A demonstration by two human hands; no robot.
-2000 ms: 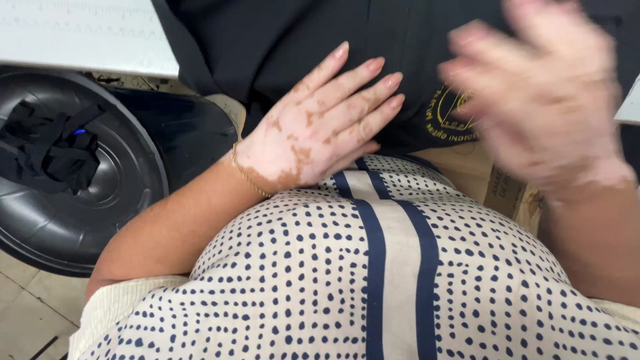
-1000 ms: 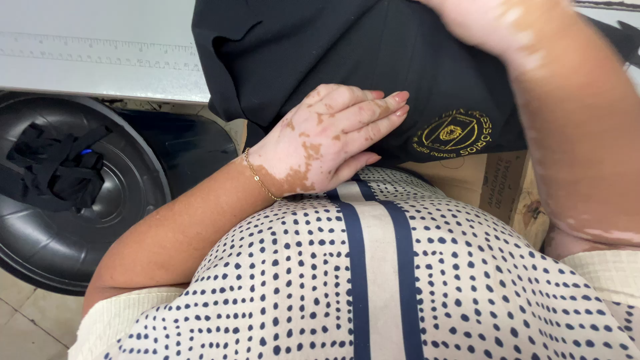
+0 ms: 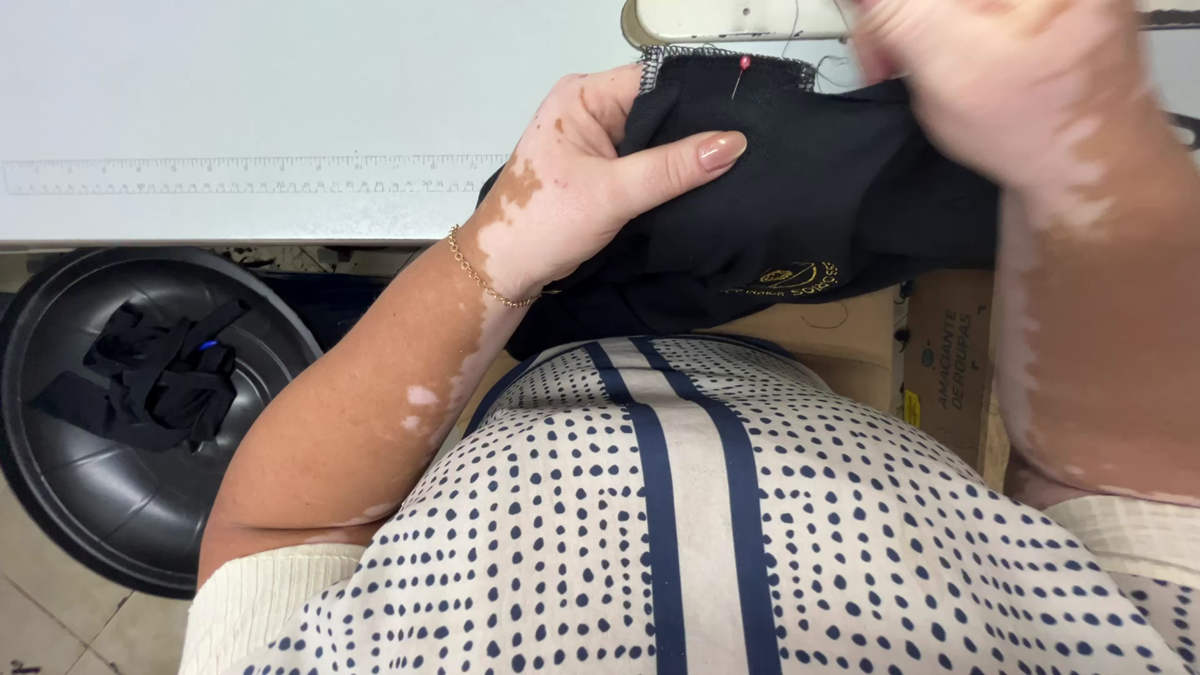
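Note:
My left hand grips a black fabric garment near its overlocked edge, thumb on top and fingers behind the cloth. A pin with a red head is stuck in the fabric just beyond my thumb. Yellow embroidery shows on the lower part of the garment. My right hand, blurred, is raised at the upper right over the cloth's far side. Its fingertips are partly cut off by the top edge, so whether it holds anything is unclear. Loose dark thread trails between the edge and that hand.
A white worktable carries a ruler scale along its near side. Part of a cream sewing machine is at the top. A round black container with black fabric scraps stands lower left. A cardboard box is below the garment.
My left hand, earlier lying flat on the cloth, has moved up and now grips its edge. The overlocked edge and red-headed pin have come into sight. The view has shifted.

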